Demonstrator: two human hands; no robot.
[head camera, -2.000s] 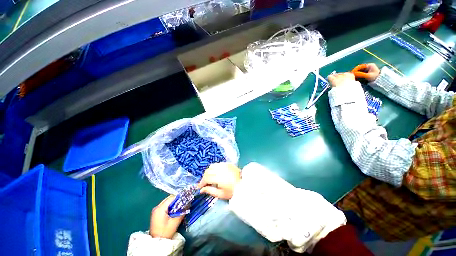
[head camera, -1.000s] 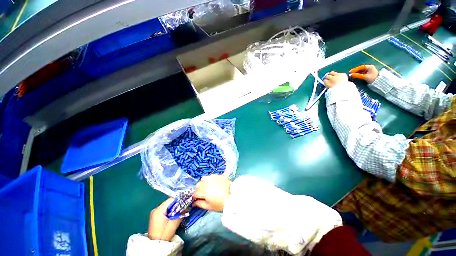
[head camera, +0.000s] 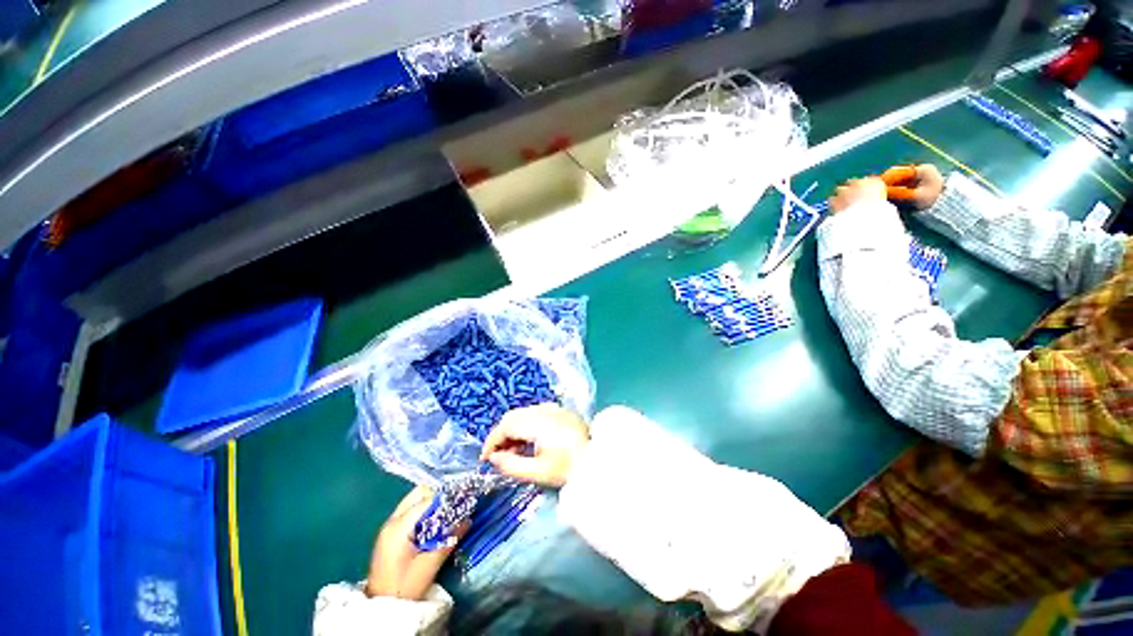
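Note:
My left hand (head camera: 408, 547) is closed around a bundle of blue wire leads (head camera: 442, 517) with silvery tips, near the bottom of the view. My right hand (head camera: 537, 445) is just above and right of the bundle, over the near rim of the bag, fingertips pinched together; a small blue piece seems to be at them, too small to tell. The open clear plastic bag (head camera: 383, 400) holds many short blue sleeves (head camera: 478, 379). More blue leads (head camera: 500, 527) lie side by side on the bench below my right hand.
Finished leads (head camera: 733, 304) lie on the green bench to the right. A neighbour's hands (head camera: 857, 195) work beyond them, near a bag of white tubing (head camera: 708, 143). A cream parts box (head camera: 528, 199) stands behind the rail. A blue tray (head camera: 242, 364) and blue crate (head camera: 112, 534) are at left.
My right hand moved down onto the bundle, then back up towards the bag's rim, uncovering the leads on the bench. My left hand still holds the bundle. The neighbour's hands shifted slightly.

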